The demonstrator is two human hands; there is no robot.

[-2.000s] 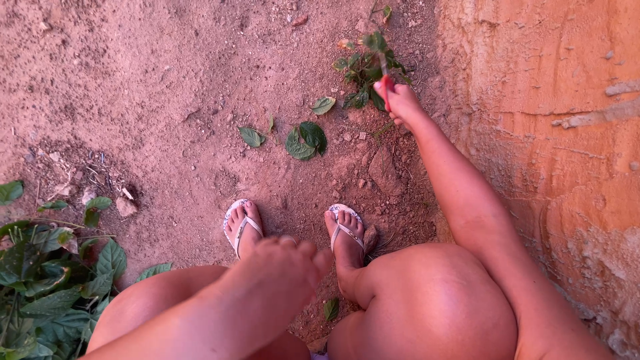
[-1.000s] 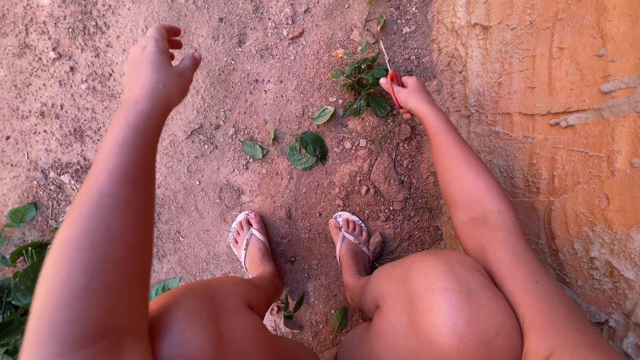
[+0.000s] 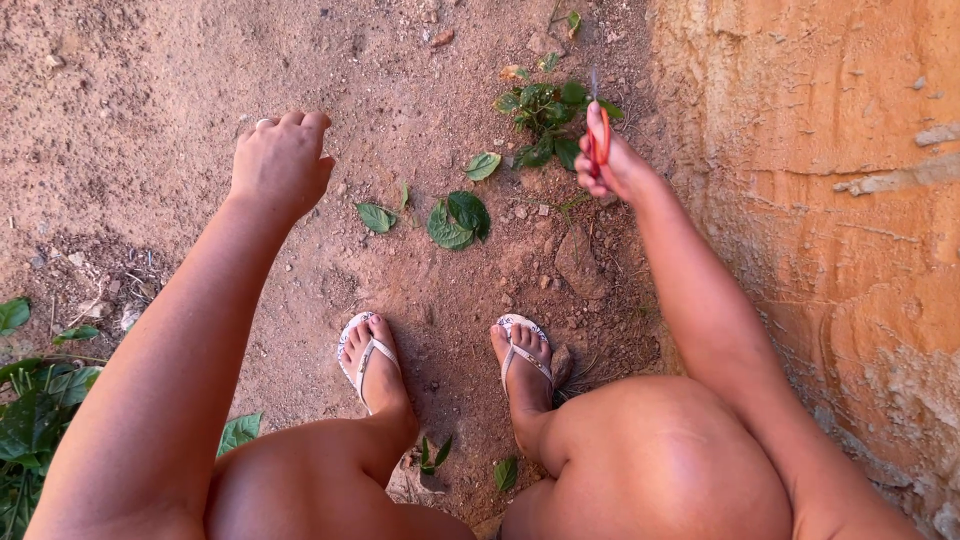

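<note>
My right hand (image 3: 609, 161) grips scissors with red handles (image 3: 602, 142), their blurred metal blades pointing away from me. It is beside a small leafy green plant (image 3: 541, 112) growing low on the dirt near the wall. My left hand (image 3: 281, 159), with a ring on one finger, hovers over bare ground at the left, its fingers loosely bent and nothing visible in it; the palm is hidden. Between my hands, loose green leaves (image 3: 457, 220) lie on the soil, with a single leaf (image 3: 482, 166) nearer the plant and another (image 3: 375, 217) to the left.
A rough orange earthen wall (image 3: 847, 225) rises along the right side. A pile of leafy cuttings (image 3: 37, 420) lies at the lower left. My feet in white flip-flops (image 3: 523, 352) stand below the leaves, with a stone (image 3: 561, 365) beside the right one. Pebbles dot the dirt.
My left hand swung from in front of my knees out to the upper left, then came slightly back toward the middle. My right hand has stayed by the plant with the scissors.
</note>
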